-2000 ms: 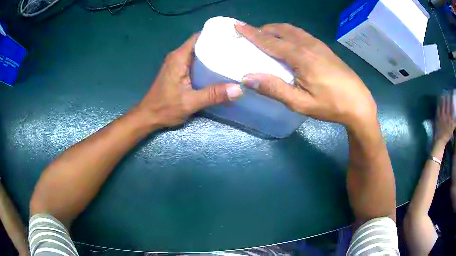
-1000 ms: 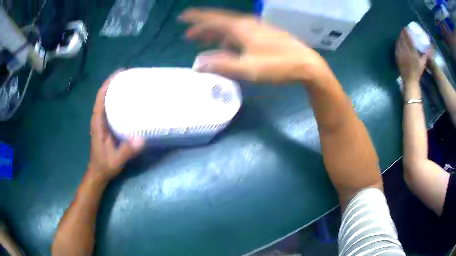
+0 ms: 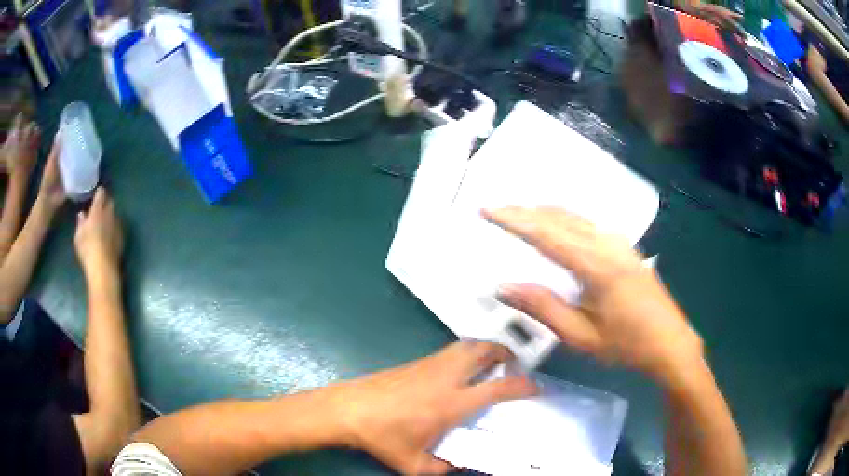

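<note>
A large white box (image 3: 559, 167) lies in front of me with white flaps spread; a small dark rectangle shows near its near end. My left hand (image 3: 424, 400) is at that near end, fingers and thumb closed on its edge. My right hand (image 3: 605, 288) is over the box, slightly blurred, thumb and fingers apart; whether it touches the box is unclear. A shiny whitish sheet or flap (image 3: 549, 428) lies beside my left hand at the bottom. The white device is not visible.
An open blue-and-white box (image 3: 186, 102) stands upper left. A neighbour's hands hold a frosted oblong piece (image 3: 79, 153). A power strip (image 3: 377, 37) with cables is at the back. A black device (image 3: 773, 167) and a silvery disc (image 3: 712, 67) are upper right.
The view has swung to the right. The white device my left hand held is out of sight. My left hand is now on the white box, and my right hand is over it.
</note>
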